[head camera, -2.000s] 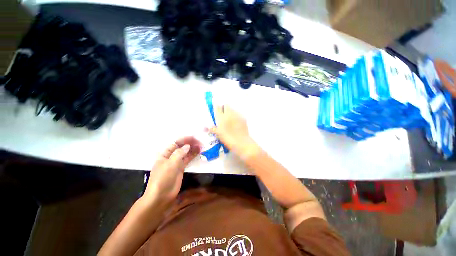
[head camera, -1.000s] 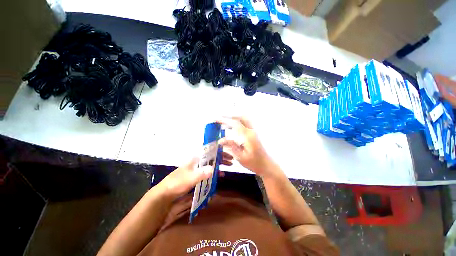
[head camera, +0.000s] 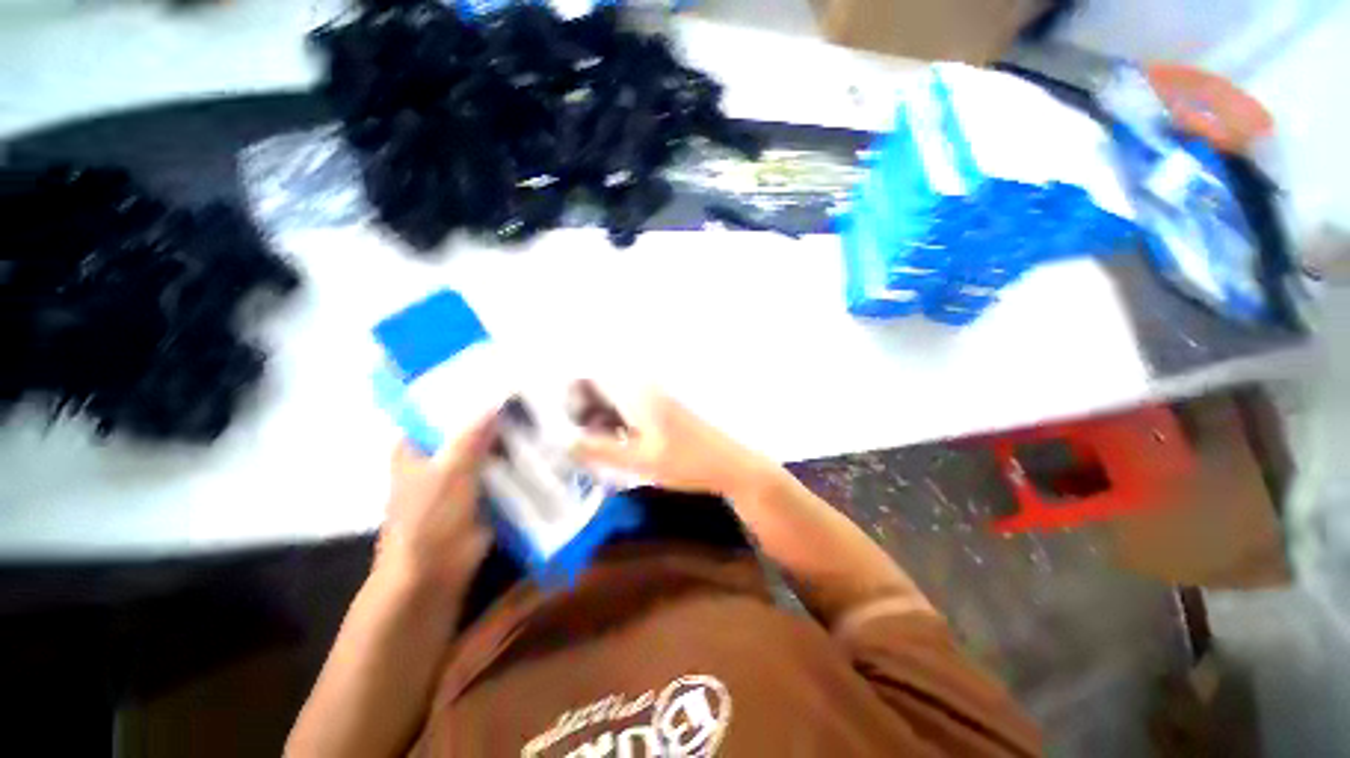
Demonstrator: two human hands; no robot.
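A blue and white retail box [head camera: 452,378] is held at the bench's front edge, tilted, with its far end up and to the left. The view is blurred. My left hand [head camera: 440,496] is closed round the box's left side near its middle. My right hand [head camera: 644,440] is at the box's right side, fingers bent near its lower half; whether it touches the box is unclear. The box's lower end [head camera: 570,545] is blue and close to my shirt.
Heaps of black coiled cables lie at the left [head camera: 126,304] and back [head camera: 504,111] of the white bench [head camera: 711,326]. Finished boxes [head camera: 962,237] stand in rows at the right. Clear plastic [head camera: 307,181] lies between the heaps. A red stool [head camera: 1088,467] is below right.
The view has turned, shifting the bench contents left and up. The box has gone from nearly upright to slanting up-left, with its printed face showing more. My right hand has moved from its top to its lower right.
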